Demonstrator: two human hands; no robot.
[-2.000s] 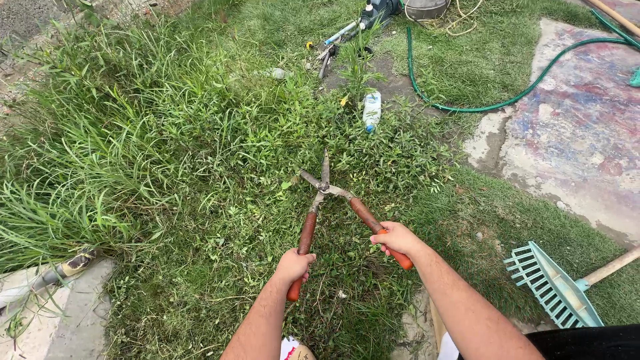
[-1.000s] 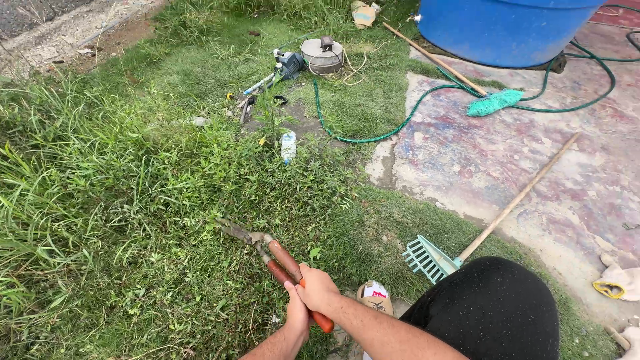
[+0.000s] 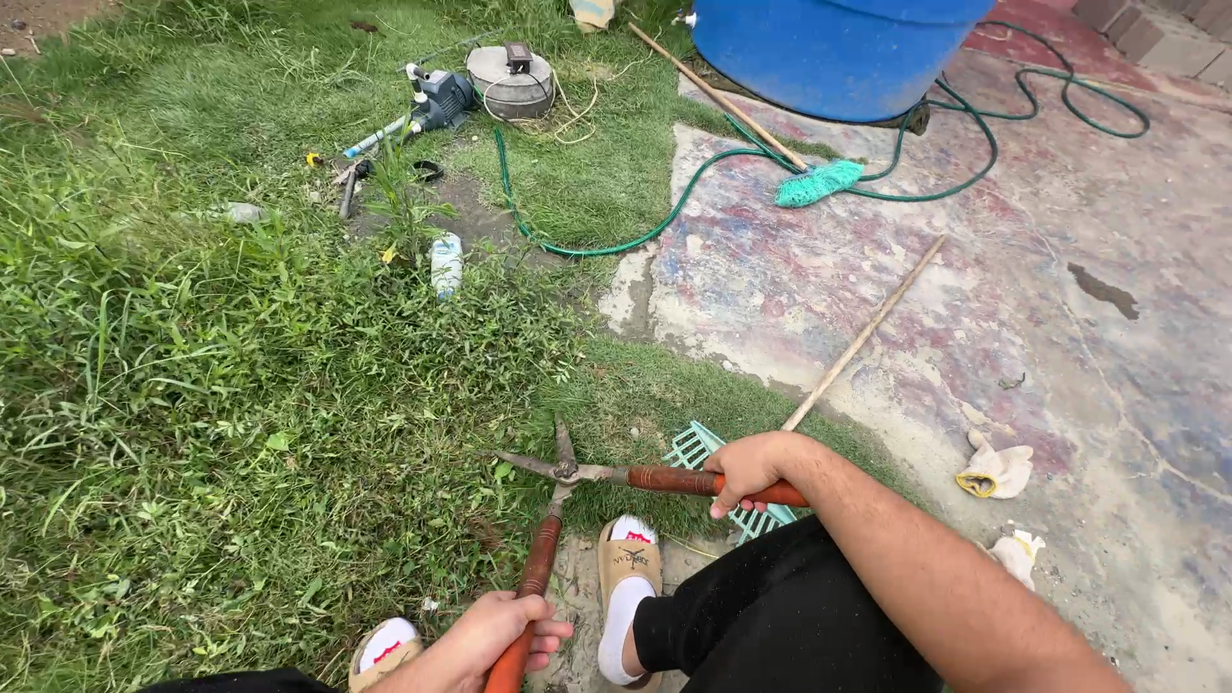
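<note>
My left hand [image 3: 500, 635] grips one wooden handle of a pair of hedge shears [image 3: 566, 472], near the bottom of the view. My right hand [image 3: 760, 467] is closed round the other handle, above my right knee. The handles stand wide apart and the two rusty blades are spread, just over the edge between leafy weeds [image 3: 385, 414] and short grass [image 3: 664, 385]. Behind my right hand lies a pale green plastic rake [image 3: 695, 445], partly hidden, its wooden handle reaching up over the concrete.
A plastic bottle [image 3: 446, 265], an electric pump [image 3: 443, 99] and a green hose [image 3: 616, 252] lie ahead. Beyond stand a blue tank [image 3: 828, 58] and a teal broom [image 3: 818, 183]. White gloves [image 3: 1001, 469] lie on the concrete [image 3: 962, 337]. My sandalled feet [image 3: 630, 568] are close below the shears.
My hands were close together with the shears' handles nearly closed one second ago; now they are far apart and the blades are spread. The view has shifted since two seconds ago.
</note>
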